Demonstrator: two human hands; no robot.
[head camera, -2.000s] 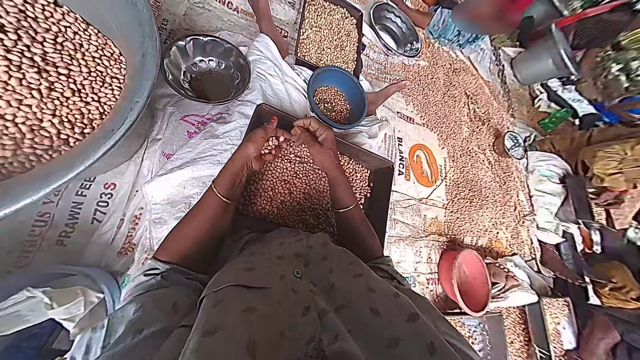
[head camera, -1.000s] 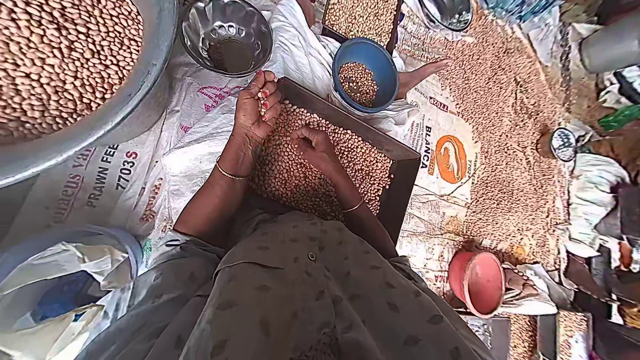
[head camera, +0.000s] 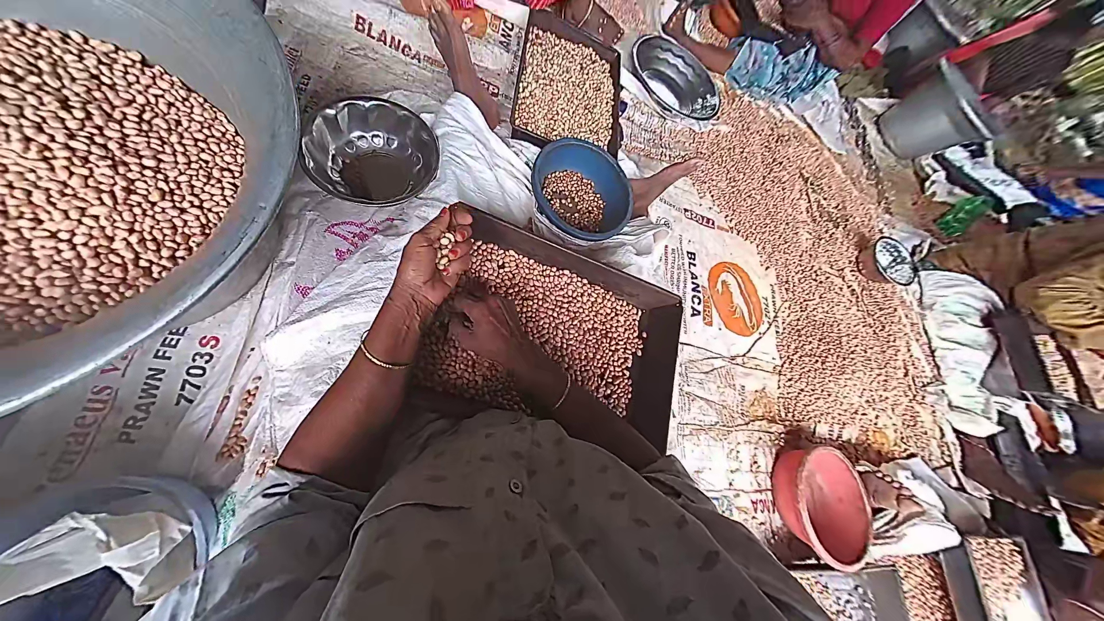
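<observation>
My left hand (head camera: 434, 261) is raised over the left corner of a dark rectangular tray (head camera: 657, 362), its fingers curled around several pale nuts. The tray holds a layer of reddish-brown nuts (head camera: 573, 315), perhaps peanuts. Low over these nuts, just right of my left hand, is my right hand (head camera: 490, 326), fingers bent down at their surface; whether it holds any is not clear. A blue plastic bowl (head camera: 611, 168) with some nuts stands beyond the tray's far edge. A fluted dark metal bowl (head camera: 371, 151) lies beyond my left hand.
A large metal basin (head camera: 272, 129) of nuts fills the upper left. Nuts are spread across sacks (head camera: 828, 285) on the right. Another person's bare foot (head camera: 668, 183) is beside the blue bowl. Another nut tray (head camera: 565, 82), a red tub (head camera: 832, 509) and a clear plastic tub (head camera: 203, 526) stand around.
Both hands were together above the tray two seconds ago. They have since parted, the left staying raised with pale nuts, the right now lower over the tray's nuts.
</observation>
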